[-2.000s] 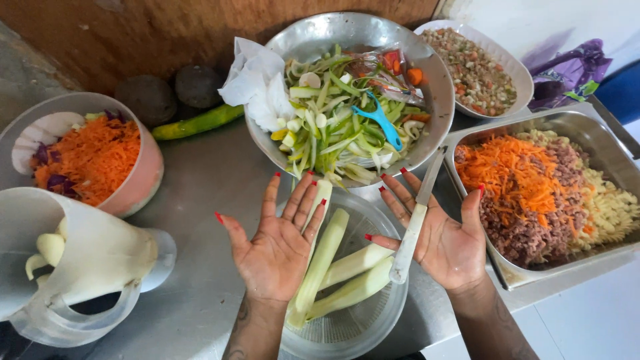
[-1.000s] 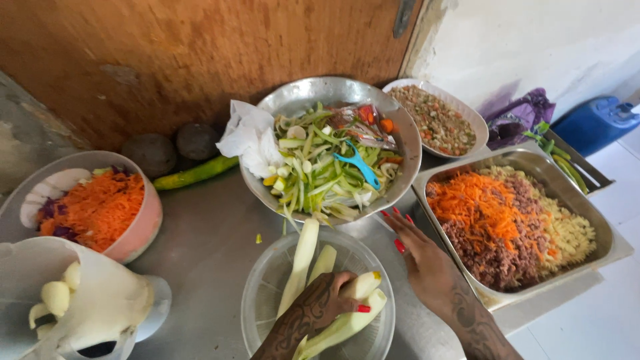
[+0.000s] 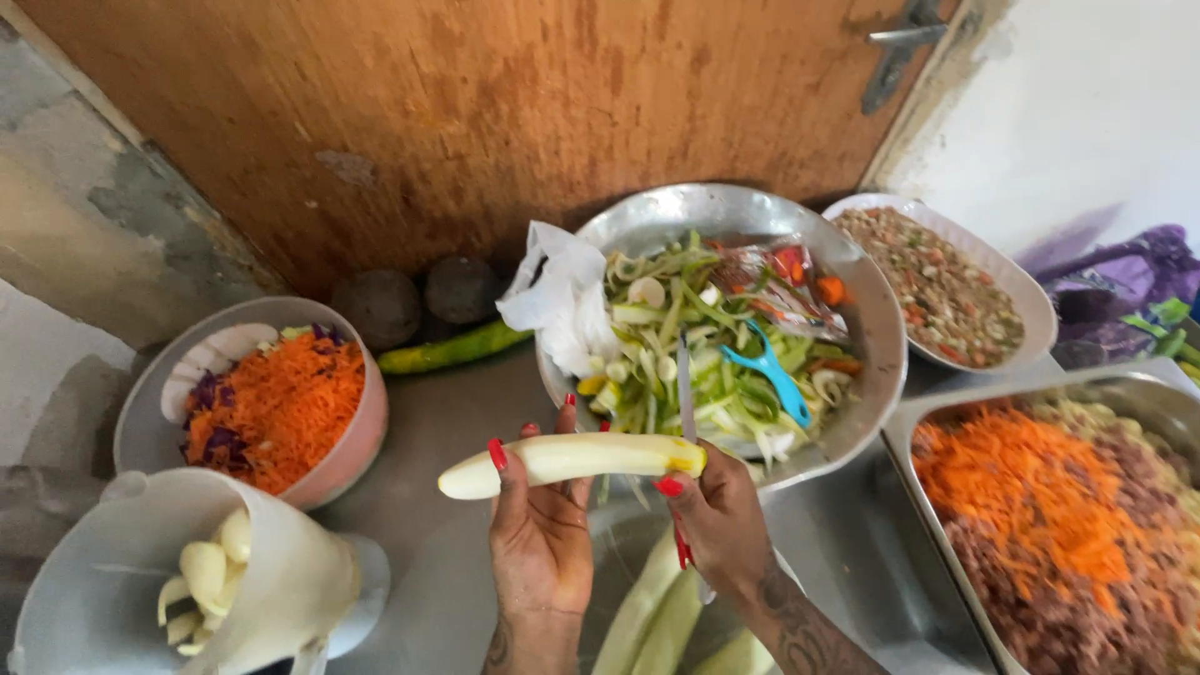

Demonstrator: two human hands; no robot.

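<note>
A peeled pale vegetable, perhaps a cucumber or zucchini (image 3: 581,457), lies level across both hands. My left hand (image 3: 539,525) grips it near its left part, thumb in front. My right hand (image 3: 717,511) holds a knife (image 3: 686,389), blade pointing up, and touches the vegetable's yellowish right end. Beyond them, a metal basin (image 3: 877,375) holds green peelings, a light blue peeler (image 3: 773,375) and a white plastic bag (image 3: 560,295). Below my hands, more peeled vegetables (image 3: 647,619) lie in a round translucent container, partly hidden by my right hand and forearm.
At left stand a bowl with grated carrot (image 3: 373,412) and a clear plastic jug (image 3: 300,553) with peeled pieces. A green-yellow vegetable (image 3: 455,349) lies behind. At right are a metal tray (image 3: 947,553) of carrot, minced meat and pale food, and a white dish (image 3: 1041,314) of chopped mix.
My left hand has lifted a peeled vegetable from the round container. The knife, in my right hand two seconds ago, now stands upright beside the vegetable's end. The view has tilted up.
</note>
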